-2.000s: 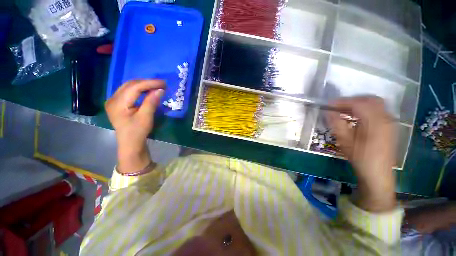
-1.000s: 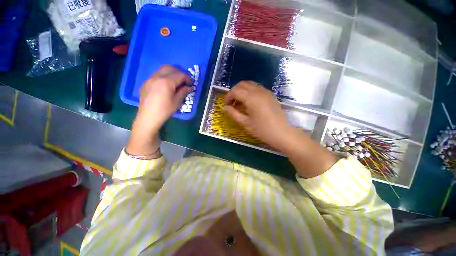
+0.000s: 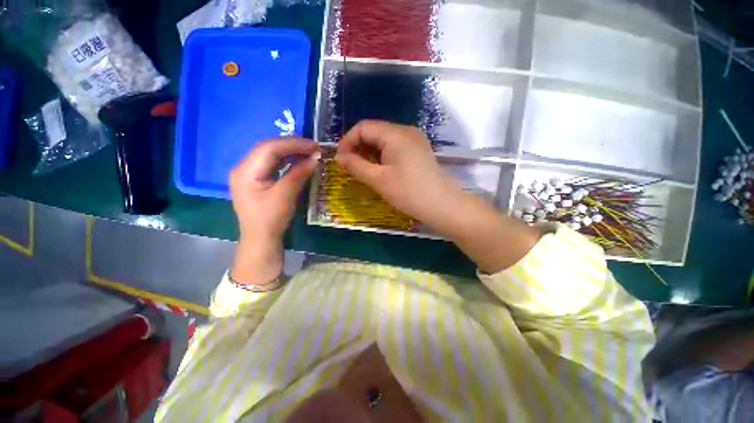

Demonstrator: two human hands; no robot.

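Note:
My left hand (image 3: pixel 266 183) is at the right edge of the blue tray (image 3: pixel 223 124), its thumb and forefinger pinching a tiny white connector housing (image 3: pixel 317 155). My right hand (image 3: pixel 395 167) is just right of it, over the yellow wires (image 3: pixel 355 198), fingertips closed on a thin dark wire (image 3: pixel 344 103) that sticks up across the black wires (image 3: pixel 384 99). The fingertips of both hands nearly meet; whether the wire end is in the housing cannot be told. Loose white housings (image 3: pixel 284 123) lie in the blue tray.
The white divided box (image 3: pixel 522 116) holds red wires (image 3: pixel 387 29) far and wired connectors (image 3: pixel 570 205) near right. An orange ring (image 3: pixel 231 68) lies in the tray. A black device (image 3: pixel 139 153) and bagged housings (image 3: pixel 103 62) stand left. Another person's arm (image 3: pixel 719 335) shows lower right.
My left hand has moved from the loose housings to the tray's right edge, now with a housing. My right hand has come close to it, with a wire. The view has shifted.

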